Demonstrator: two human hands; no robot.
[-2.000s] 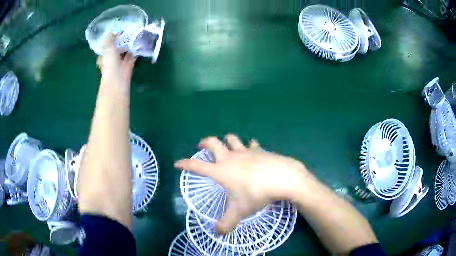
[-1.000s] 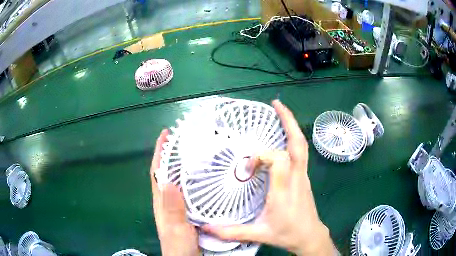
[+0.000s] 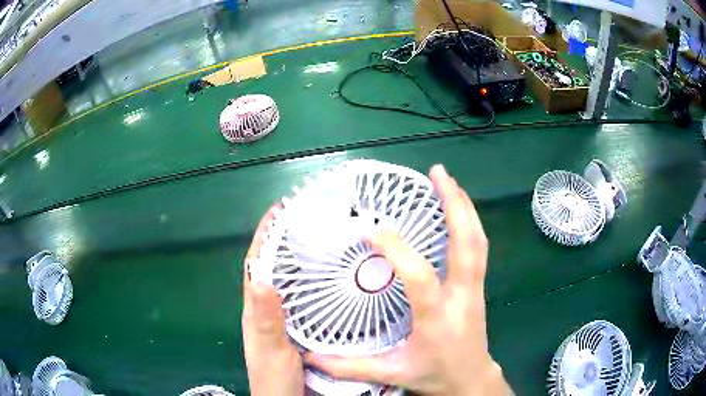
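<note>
A white clip fan (image 3: 341, 309) is held up in the middle of the view, its ribbed front grille facing me. The grille's round centre cap (image 3: 375, 274) has a reddish ring. My left hand (image 3: 272, 325) grips the fan's left side. My right hand (image 3: 433, 309) holds the right side, with a finger lying over the ribs just above the cap and the thumb along the lower rim. The clip is mostly hidden below the fan head and cut off by the bottom edge.
Green bench (image 3: 170, 247). Fans lie at the right (image 3: 569, 207), lower right (image 3: 592, 363) and left (image 3: 52, 290). A loose grille (image 3: 687, 357) lies far right. Beyond a dark seam are a pink fan head (image 3: 249, 118), a black power unit (image 3: 495, 81) and a parts box (image 3: 561, 94).
The left hand has picked up a fan from the upper left and both hands now hold it, with a grille on its front. Since one second ago, the right finger has moved off the centre cap.
</note>
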